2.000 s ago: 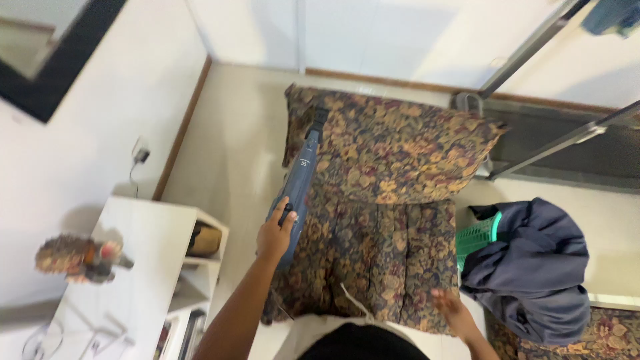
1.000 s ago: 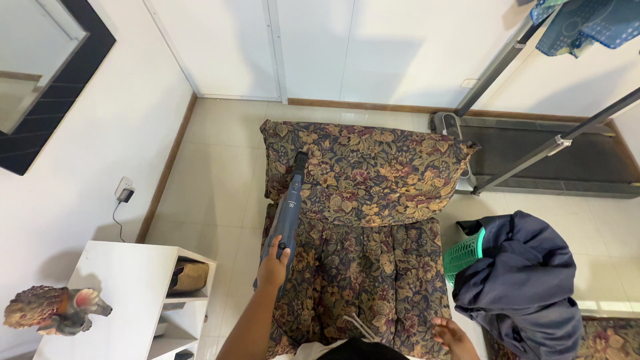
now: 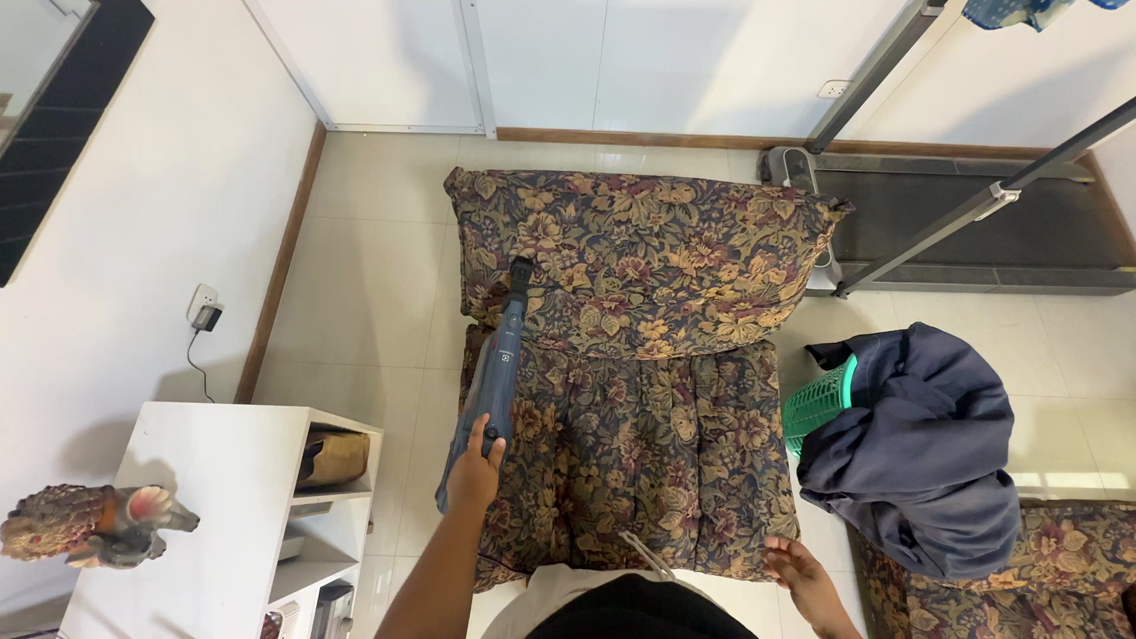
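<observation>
My left hand (image 3: 475, 469) is closed around the handle of a blue handheld vacuum cleaner (image 3: 501, 373), left of centre. The vacuum's black nozzle (image 3: 521, 269) rests on the upper left part of a floral-patterned cushion (image 3: 657, 257), which forms the back of a low seat. Below it lies the floral seat cushion (image 3: 630, 444), with lengthwise seams. My right hand (image 3: 792, 568) is at the lower right corner of the seat cushion, fingers slightly bent and apart, holding nothing.
A green plastic basket (image 3: 812, 413) draped with dark blue cloth (image 3: 923, 461) stands to the right. Behind it is a treadmill (image 3: 941, 213). A white shelf unit (image 3: 222, 479) bearing an elephant figurine (image 3: 106, 524) stands at left. Another floral cushion (image 3: 1047, 550) lies at lower right.
The vacuum nozzle has moved down the back cushion from near its top edge. My left hand stays on the handle. The view has shifted.
</observation>
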